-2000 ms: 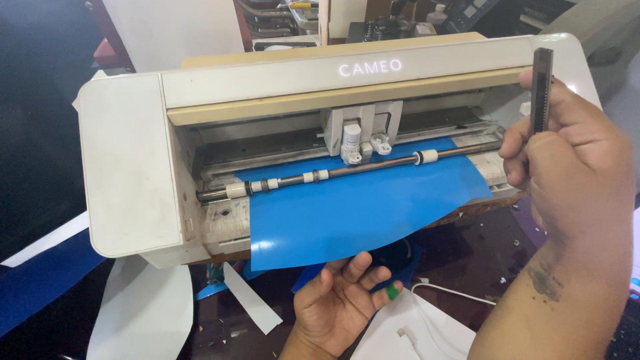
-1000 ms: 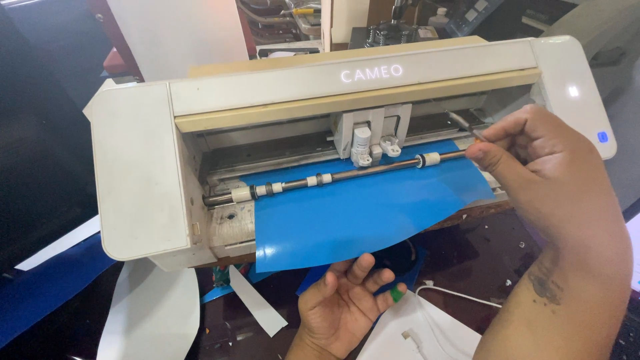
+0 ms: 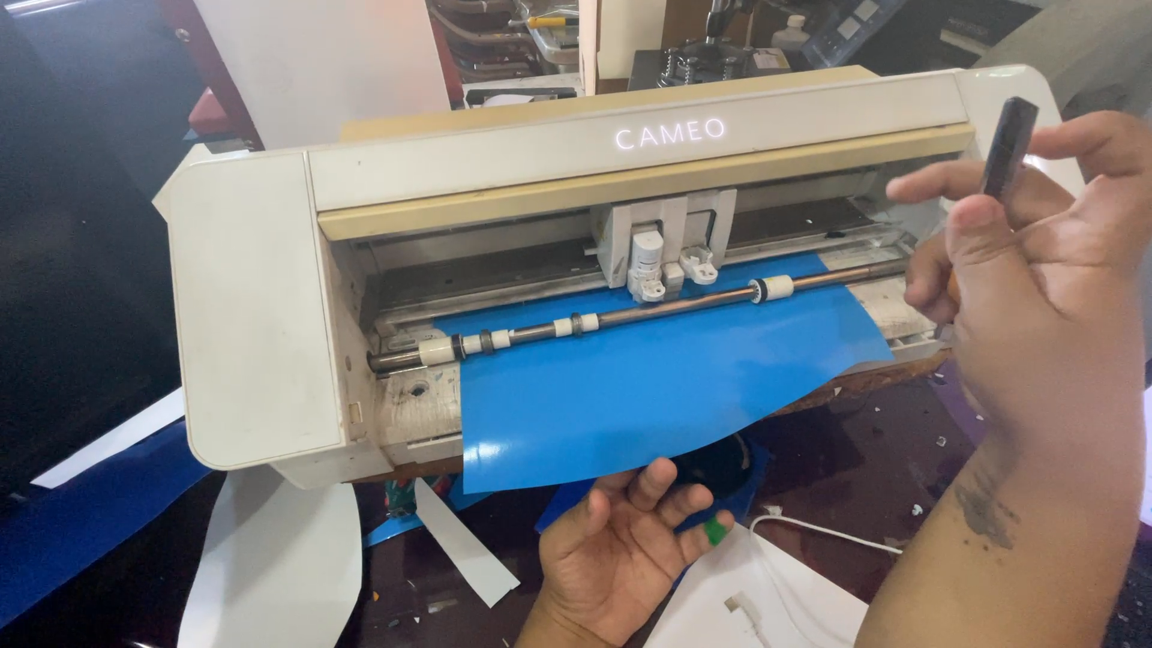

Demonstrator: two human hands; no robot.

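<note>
A white Cameo vinyl cutter [image 3: 243, 306] stands across the view, with a blue vinyl sheet [image 3: 630, 387] running under its roller bar [image 3: 666, 311] and hanging over the front. The white tool carriage [image 3: 666, 243] sits near the middle of the cutter. Palm up, my left hand [image 3: 630, 540] has its fingers apart just below the sheet's front edge; whether the fingertips touch it is unclear. At the cutter's right end, my right hand [image 3: 1035, 234] is raised and holds a dark, slim tool, probably a snap-off utility knife [image 3: 1009, 148], pointing up between thumb and fingers.
White sheet pieces [image 3: 279, 558] lie at the lower left, with a narrow offcut [image 3: 463, 540] beside them. A white cable [image 3: 823, 531] crosses the table near white paper [image 3: 765, 594]. Small scraps dot the dark tabletop. A dark machine [image 3: 711, 58] stands behind the cutter.
The tool in my right hand stood upright, then was seen nearly end-on over the cutter's right part, and now points up again. My left hand stays under the sheet's edge.
</note>
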